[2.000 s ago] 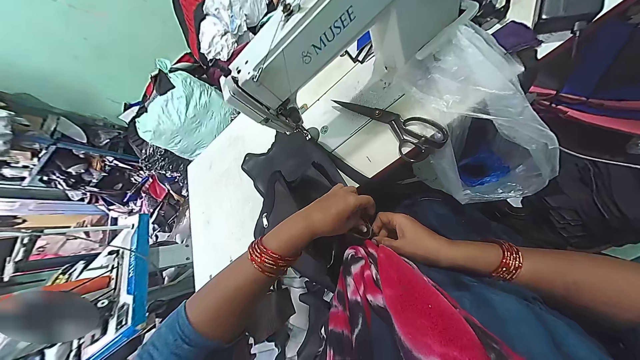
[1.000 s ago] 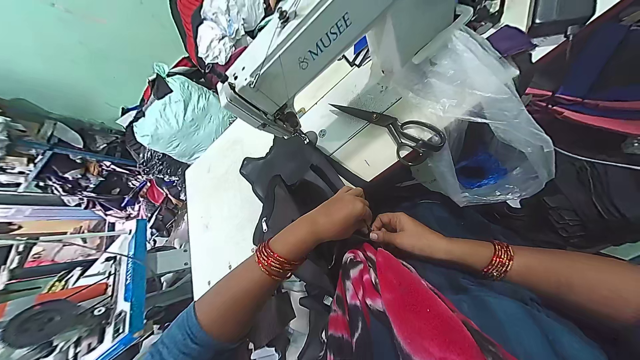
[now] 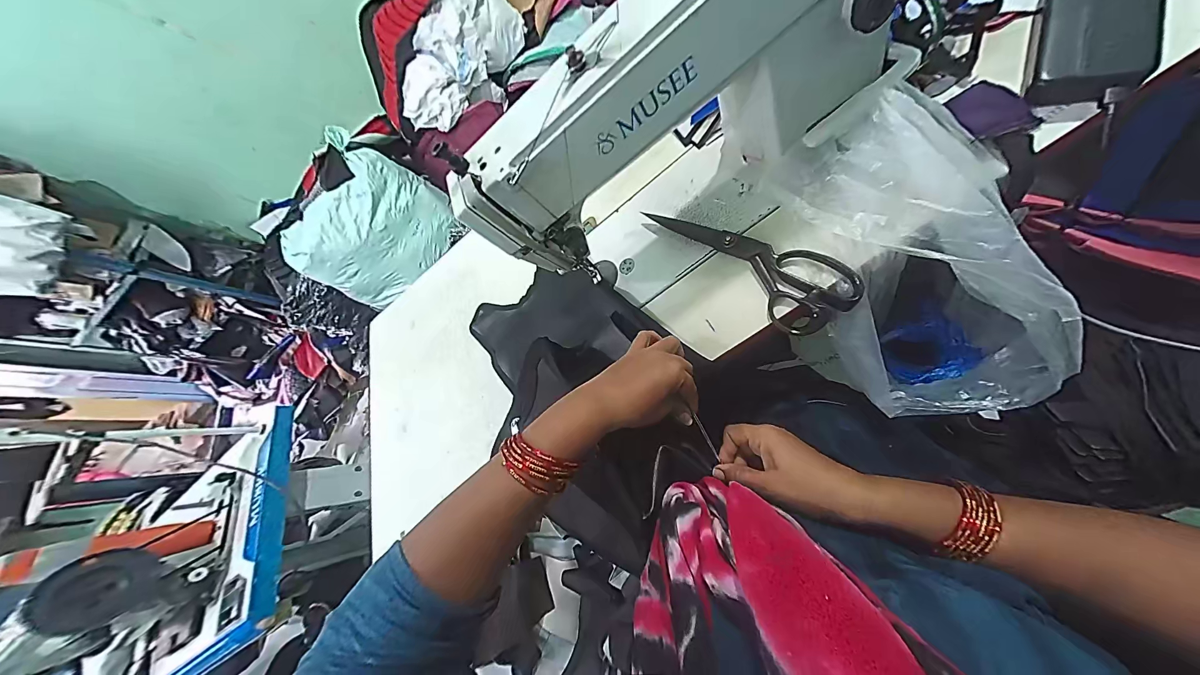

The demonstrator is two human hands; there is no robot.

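My left hand (image 3: 647,382) is closed over a thin dark strand (image 3: 703,433), above black fabric (image 3: 562,328) that runs under the needle of a Musee sewing machine (image 3: 647,103). The strand spans the short gap to my right hand (image 3: 783,469), whose thumb and fingertips pinch its other end at the top edge of a pink, black and white patterned plush cloth (image 3: 806,581). This cloth hangs over my lap. Black-handled fabric shears (image 3: 759,258) lie on the machine bed, blades toward the needle.
A clear plastic bag (image 3: 937,216) with blue material inside sits right of the shears. The white table's edge (image 3: 380,422) runs along the left. Beyond it are a pale green bag (image 3: 375,230), heaped scraps and another machine with a blue-edged panel (image 3: 267,525).
My hands, close together before, are farther apart, and the strand between them now shows. My left hand has moved up toward the machine. The shears have not moved.
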